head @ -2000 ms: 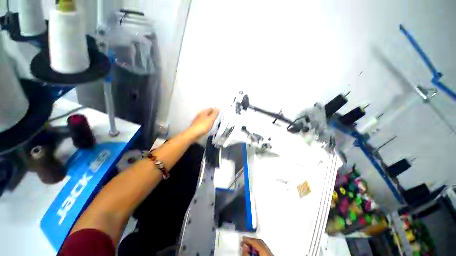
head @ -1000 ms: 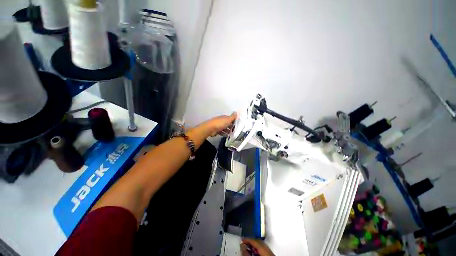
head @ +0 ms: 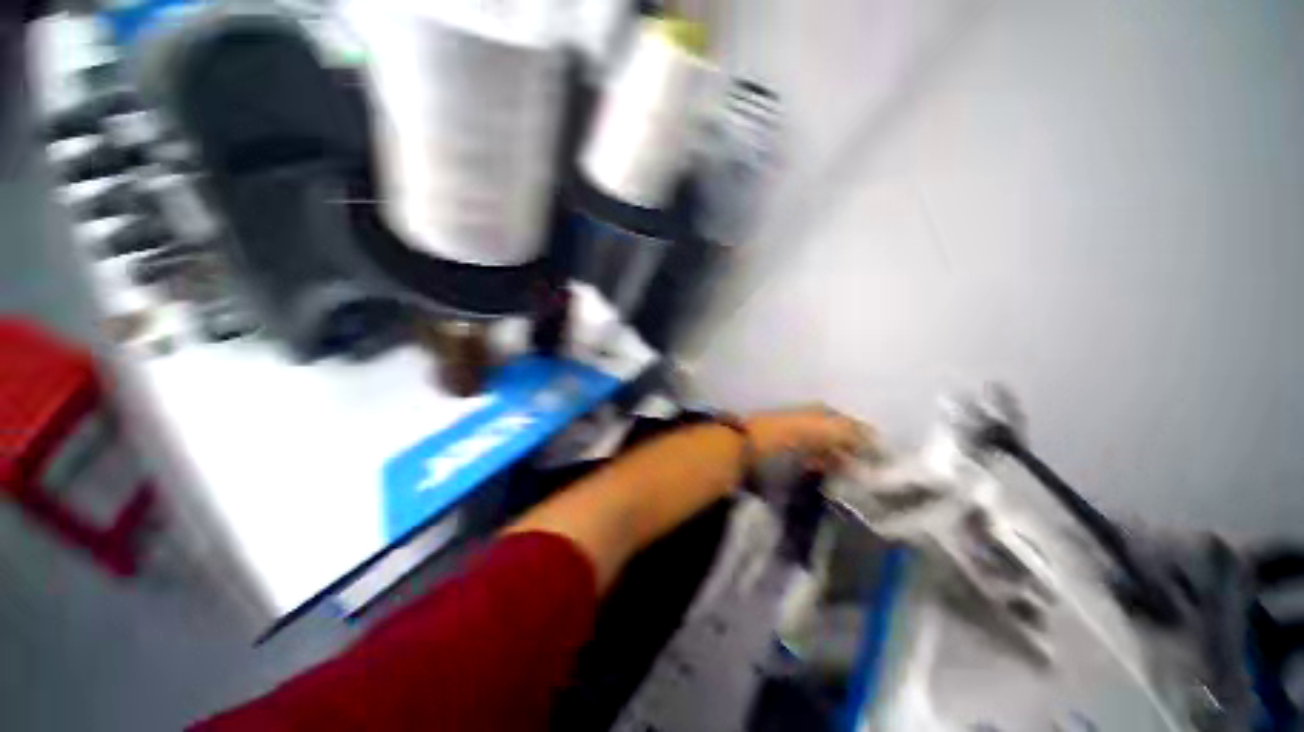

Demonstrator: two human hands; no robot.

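The view is badly blurred. My left hand (head: 815, 436) reaches to the far end of the white sewing machine (head: 1051, 644), beside its needle area; the fingers are too blurred to tell what they touch or hold. My right hand is out of the picture. The pale bed plate (head: 701, 644) runs from the bottom edge toward my left hand. The dark recess with its blue edge (head: 875, 629) lies right of the plate. Black fabric (head: 644, 608) lies under my left forearm.
The neighbouring white table (head: 236, 443) has a blue edge (head: 494, 443), big white cones (head: 465, 143) and a brown spool (head: 461, 358). A red stool (head: 50, 415) stands at the far left. A pale wall (head: 1030, 243) rises behind. A dark bar (head: 1058, 486) crosses above the machine.
The view has swung left, so the machine and my left hand sit further right and lower. The red stool has come into view. My right hand and the coloured spools have left the picture.
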